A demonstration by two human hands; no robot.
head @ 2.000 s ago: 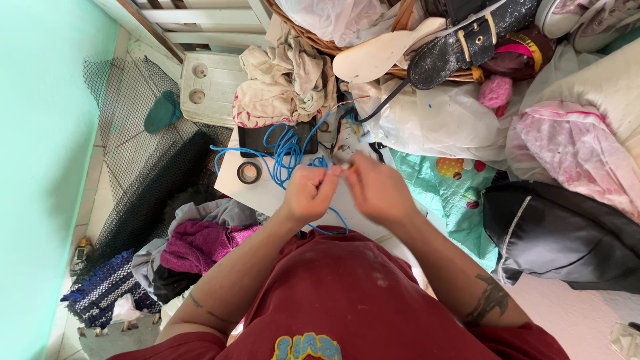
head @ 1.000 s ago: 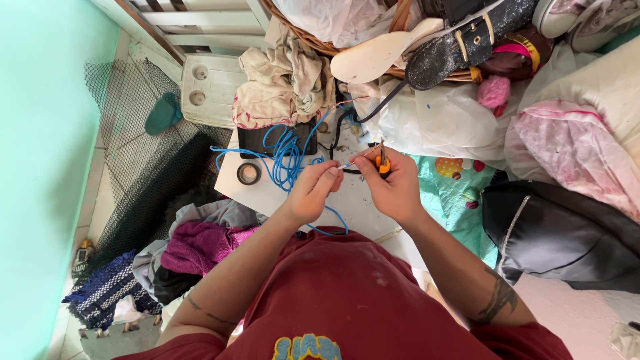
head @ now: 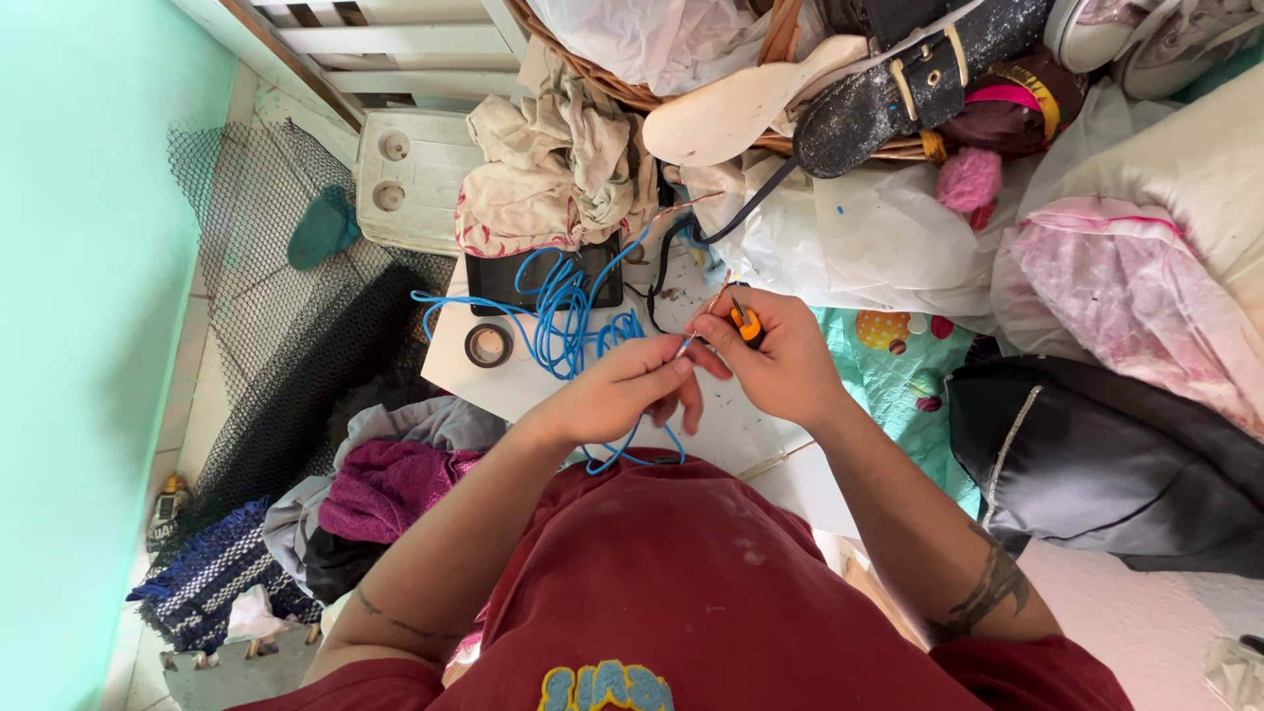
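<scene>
A tangle of blue insulated wire (head: 561,316) lies on a white board (head: 454,360), and one end with bare copper strands points up and right. My left hand (head: 642,380) pinches the other blue end near its stripped part. In my right hand (head: 775,346) is a small orange-and-black handled tool (head: 748,322), its kind unclear, tucked in the fingers, while thumb and forefinger hold the bare copper strands (head: 721,296). Left of the coil sits a roll of black tape (head: 488,345). A flat black device (head: 494,279) lies partly under the wire.
Crumpled cloth (head: 563,168) lies behind the wire. A wicker basket (head: 632,94) with sandals stands at the back, near a plastic bag (head: 849,227). Black mesh (head: 296,316) and clothes (head: 385,491) are at the left, a black satin item (head: 1106,454) at the right.
The orange-and-black tool, not visible two seconds ago, has come into view in my right hand. The bare copper now shows between my hands, and my left fingers have spread slightly.
</scene>
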